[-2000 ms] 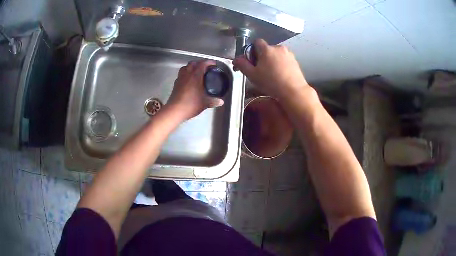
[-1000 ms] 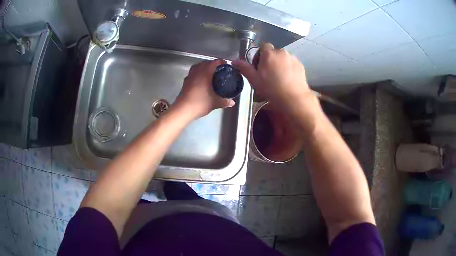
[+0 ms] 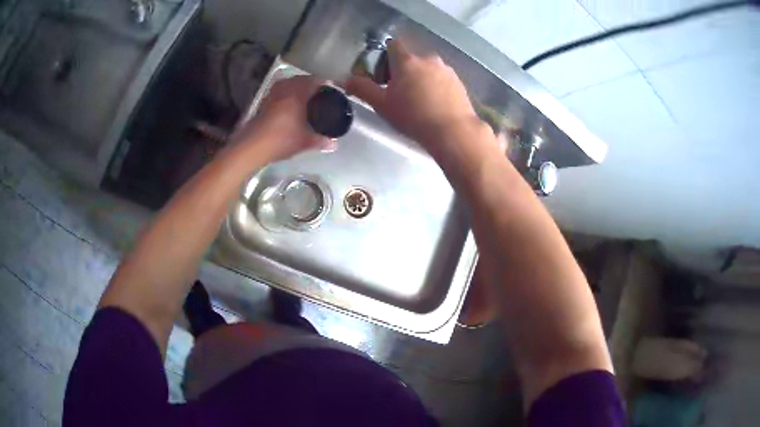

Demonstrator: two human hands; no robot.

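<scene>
My left hand (image 3: 283, 117) is closed around an upright water bottle (image 3: 330, 112), seen from above with a dark open mouth. It is over the upper left part of the steel basin (image 3: 400, 250). My right hand (image 3: 417, 87) is at the left dispenser tap (image 3: 372, 60), beside the bottle. A dark round thing, perhaps the bottle cap (image 3: 382, 67), shows in its fingers. The right dispenser tap (image 3: 546, 178) is free of my hands. A clear round dish or lid (image 3: 302, 202) lies in the basin, left of the drain (image 3: 357, 202).
The steel backboard (image 3: 492, 104) stands behind the basin. Part of the reddish slop bucket (image 3: 479, 300) shows at the basin's right side, partly behind my right forearm. A dark-sided unit (image 3: 158, 108) stands on the left. A black hose or cable (image 3: 633, 29) runs along the upper right wall.
The view has turned and shifted right. Both hands and the bottle have moved from the right tap to the left tap. The bucket is now mostly hidden.
</scene>
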